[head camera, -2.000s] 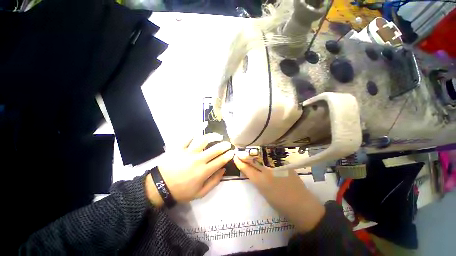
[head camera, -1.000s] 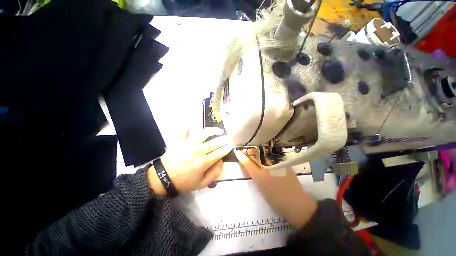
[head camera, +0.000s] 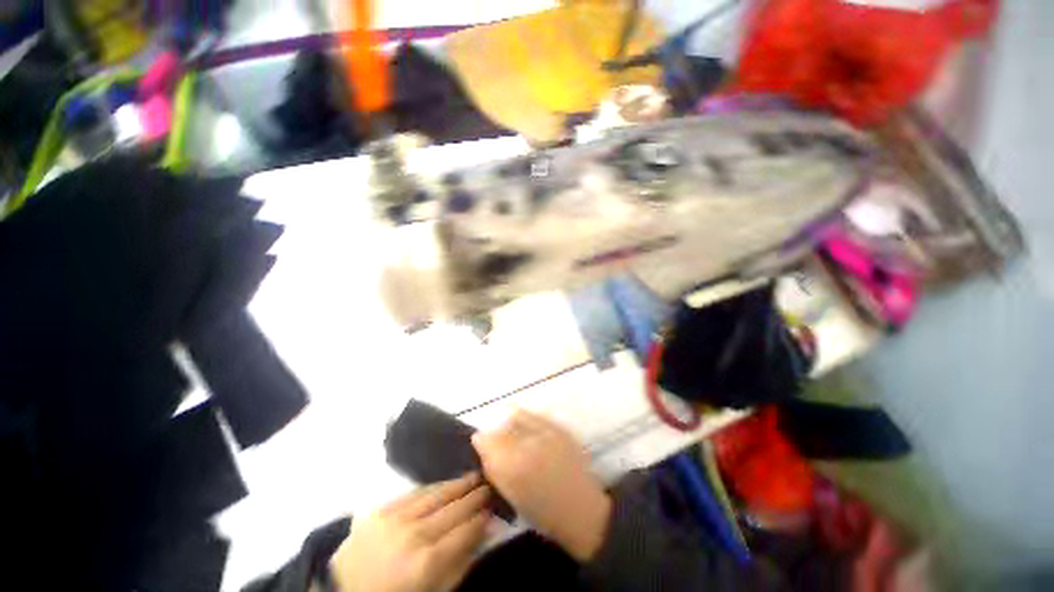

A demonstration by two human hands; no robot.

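A small black fabric piece (head camera: 430, 442) is held at the front of the white table, left of and nearer than the sewing machine head (head camera: 555, 226). My left hand (head camera: 418, 538) has its fingers on the piece's lower edge. My right hand (head camera: 543, 476) pinches its right side between thumb and fingers. Part of the piece is hidden by the fingers. The picture is blurred, and the needle area cannot be made out.
A big black stack of cut pieces (head camera: 104, 347) lies at left, a strip hanging off it. At right are a small black pile (head camera: 734, 347), red scissor handles (head camera: 665, 399) and a blue-grey scrap (head camera: 607, 318). Yellow material (head camera: 532, 69) and red cloth (head camera: 855, 52) lie beyond.
Both hands have come away from the needle area toward the table's front with the black piece. The view has shifted, showing more of the table's right end and the background.
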